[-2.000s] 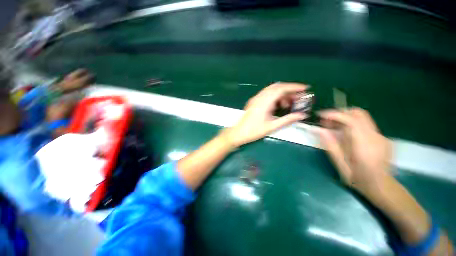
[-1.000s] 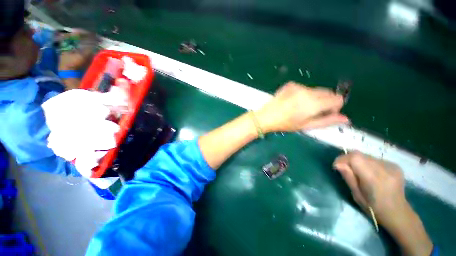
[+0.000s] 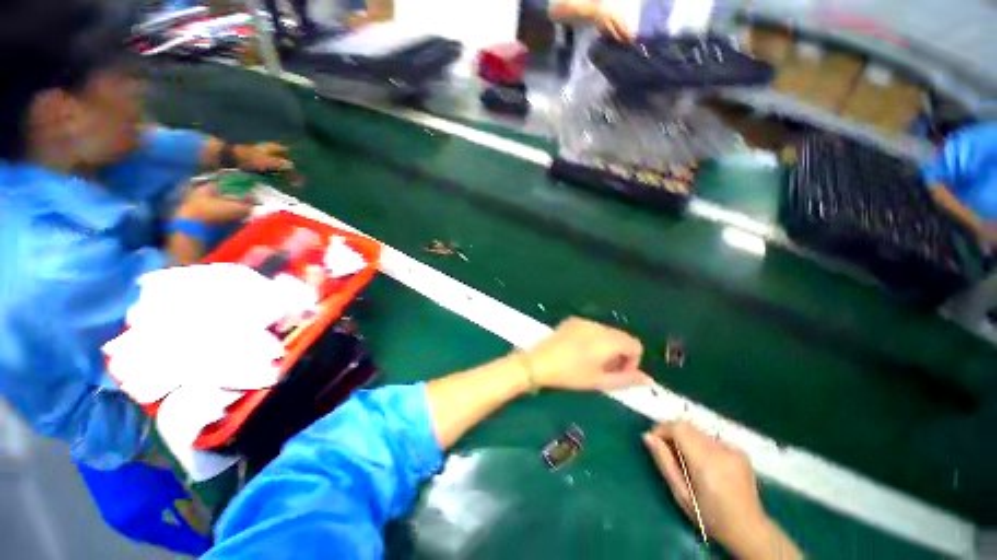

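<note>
My left hand (image 3: pixel 585 356) is over the white rail (image 3: pixel 481 311), fingers curled; whether it holds anything cannot be told. My right hand (image 3: pixel 711 481) is near the bench side of the rail, gripping a thin tan wooden stick (image 3: pixel 689 488) that points down along the palm. A small dark electronic module (image 3: pixel 563 448) lies on the green bench between and below my hands. Another small module (image 3: pixel 675 351) lies on the dark green belt just beyond the rail, to the right of my left hand.
A red basket (image 3: pixel 366 269) with white wipes (image 3: pixel 208 334) stands at left, beside a person in a blue smock (image 3: pixel 66 263). More parts (image 3: pixel 443 249) lie on the belt. A filled tray (image 3: pixel 623 182), clear plastic (image 3: pixel 634 115) and black trays (image 3: pixel 864 208) are on the far side.
The view has tilted up and shows the far side. My left hand, earlier near a module over the belt, is now apart from it. My right hand still has the stick.
</note>
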